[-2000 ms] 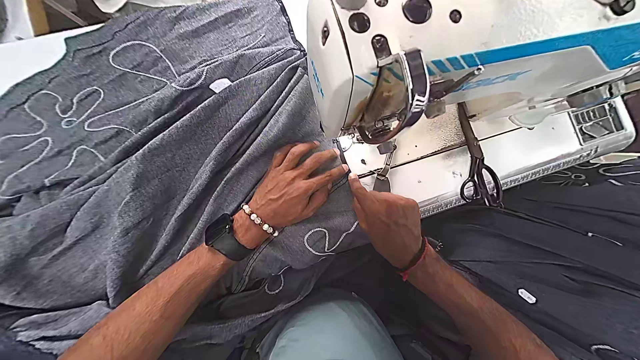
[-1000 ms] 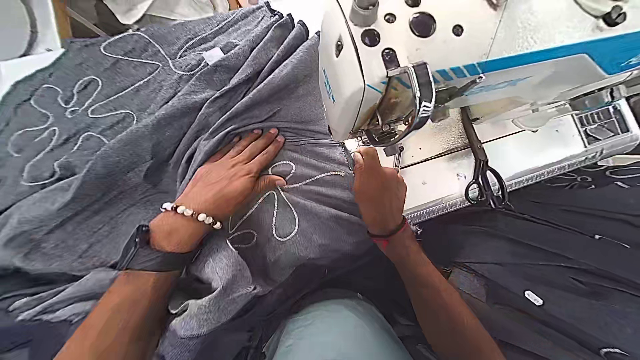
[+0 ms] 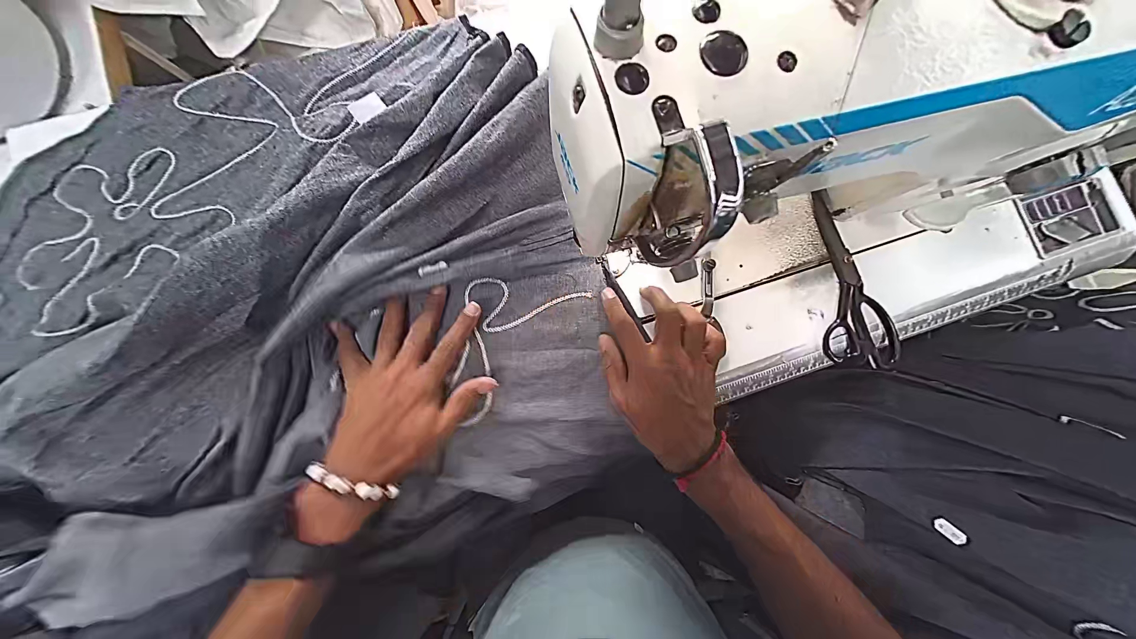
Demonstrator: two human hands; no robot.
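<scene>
Grey fabric with white cord embroidery [image 3: 213, 293] spreads over the left side, its right edge at the needle area of a white sewing machine [image 3: 710, 98]. My left hand [image 3: 399, 390] lies on this fabric with the fingers spread, beside a looping embroidered line. My right hand [image 3: 661, 373] rests at the fabric's right edge, just below the presser area, fingers slightly bent and touching the cloth and the machine bed [image 3: 772, 315]. I cannot see anything gripped in it. The needle is hard to make out behind the machine head.
Black-handled scissors [image 3: 859, 328] lie on the machine bed, right of my right hand. A measuring scale runs along the bed's front edge. Dark fabric [image 3: 932, 470] with small white tags covers the lower right. White cloths [image 3: 240, 27] hang at the upper left.
My left hand was near the needle area, then moved left onto the fabric and now lies with its fingers spread wider. More of the embroidered fabric lies flat between my hands than at first.
</scene>
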